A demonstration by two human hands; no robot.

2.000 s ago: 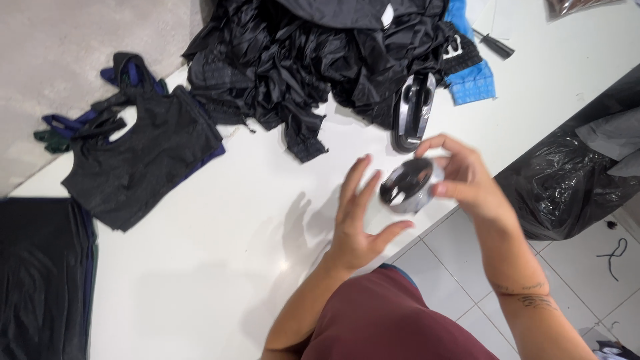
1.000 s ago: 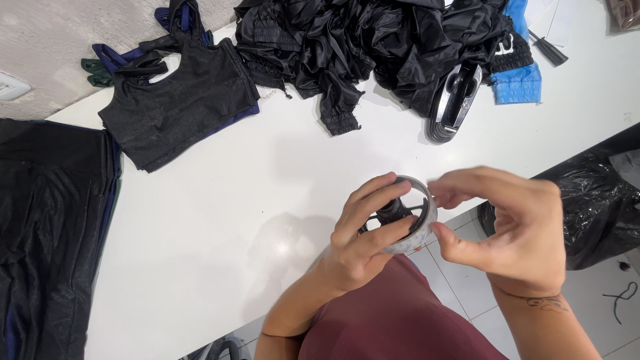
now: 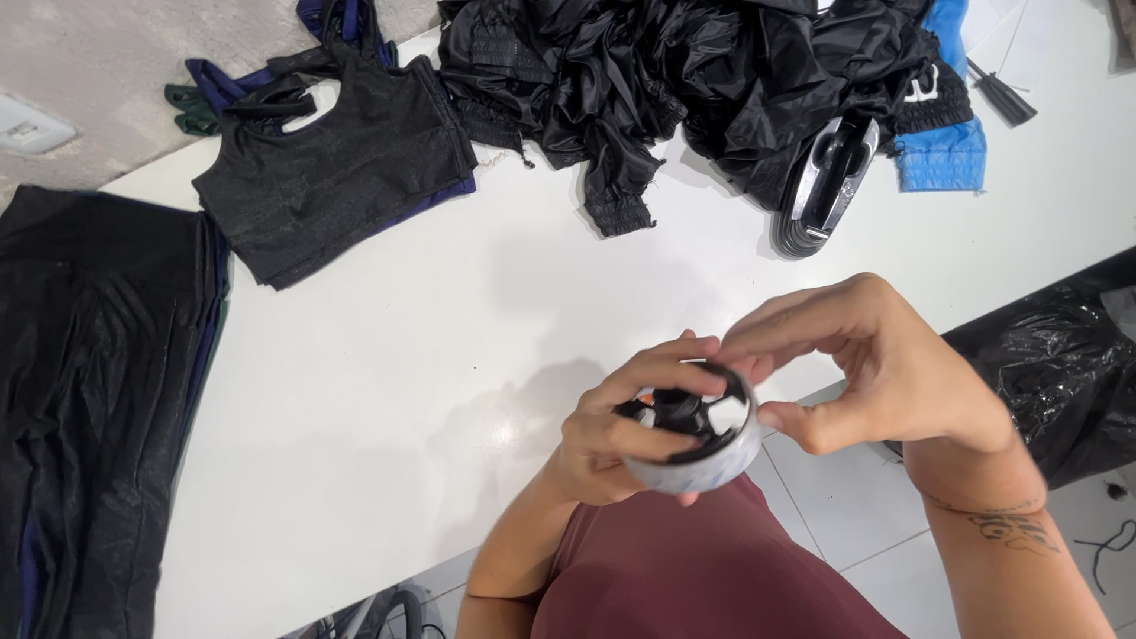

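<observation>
My left hand point(image 3: 621, 426) is closed around a roll of clear tape on a black hub point(image 3: 697, 466), its fingers reaching over the hub's open side. The fingertips of my right hand point(image 3: 825, 364) are at the roll's far and right rim, thumb and fingers apart; whether they grip the tape's edge cannot be told. Both hands are above the front edge of the white table. Beyond them on the table lies a black and silver tape dispenser body point(image 3: 825, 191), without a roll in it.
Shiny black garments point(image 3: 621, 89) are heaped at the back, with a blue garment cuff point(image 3: 942, 160) and a black-handled tool point(image 3: 1003, 96) to their right. Dark tops point(image 3: 337, 169) and folded black garments point(image 3: 98, 373) lie at left. A black plastic bag point(image 3: 1056, 373) stands beyond the table's right edge.
Two seconds ago my right hand held the roll and my left hand was apart from it, open. Now my left hand holds it and my right fingers are at its rim. The view has shifted.
</observation>
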